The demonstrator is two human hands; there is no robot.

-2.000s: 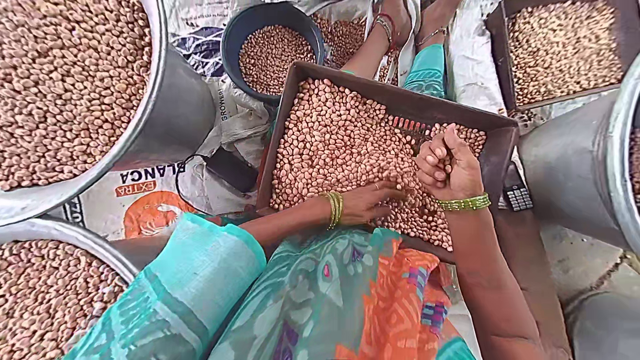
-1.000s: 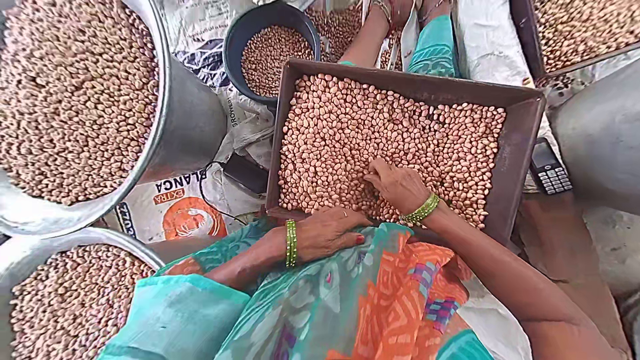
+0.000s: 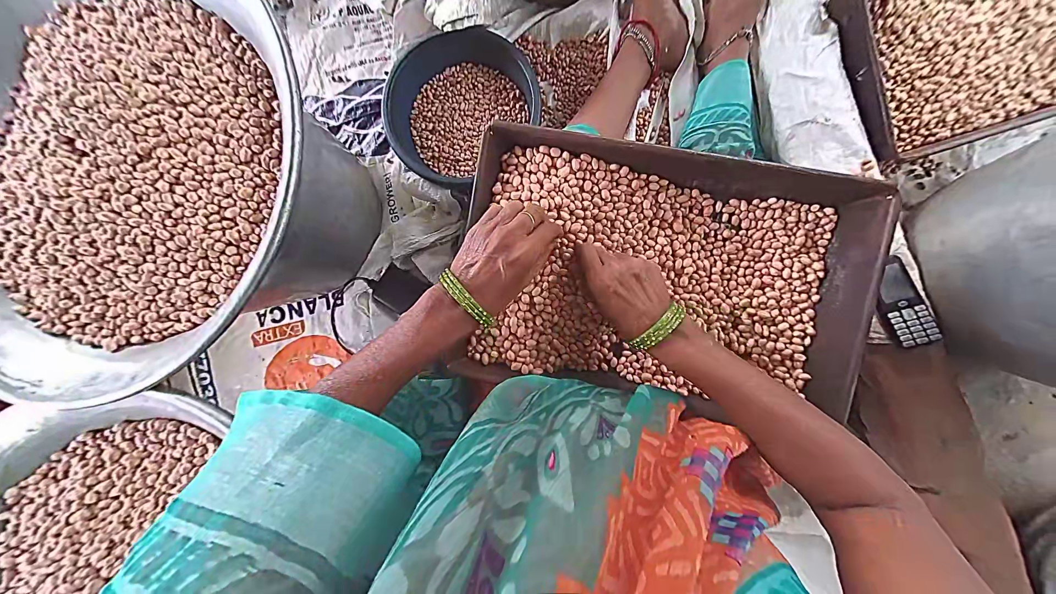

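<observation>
A brown rectangular tray (image 3: 858, 247) full of light-brown nuts or seeds (image 3: 701, 247) rests at my lap. My left hand (image 3: 507, 252), with a ring and green bangles, lies over the nuts at the tray's left side, its fingers bent down onto them. Close to its right, my right hand (image 3: 623, 289), also with green bangles, touches the nuts with curled fingers. The fingertips of both hands are partly hidden, so whether they hold any nuts does not show.
A dark blue tub (image 3: 396, 107) of nuts stands beyond the tray. Large metal pots stand at left (image 3: 289, 165), lower left (image 3: 190, 406) and right (image 3: 990, 247). Another nut-filled tray (image 3: 883, 99) is at upper right. A keypad phone (image 3: 906, 305) lies beside my tray.
My left hand has moved from the tray's near edge up onto the nuts at the left. My right hand, raised two seconds ago, is down on the nuts beside it.
</observation>
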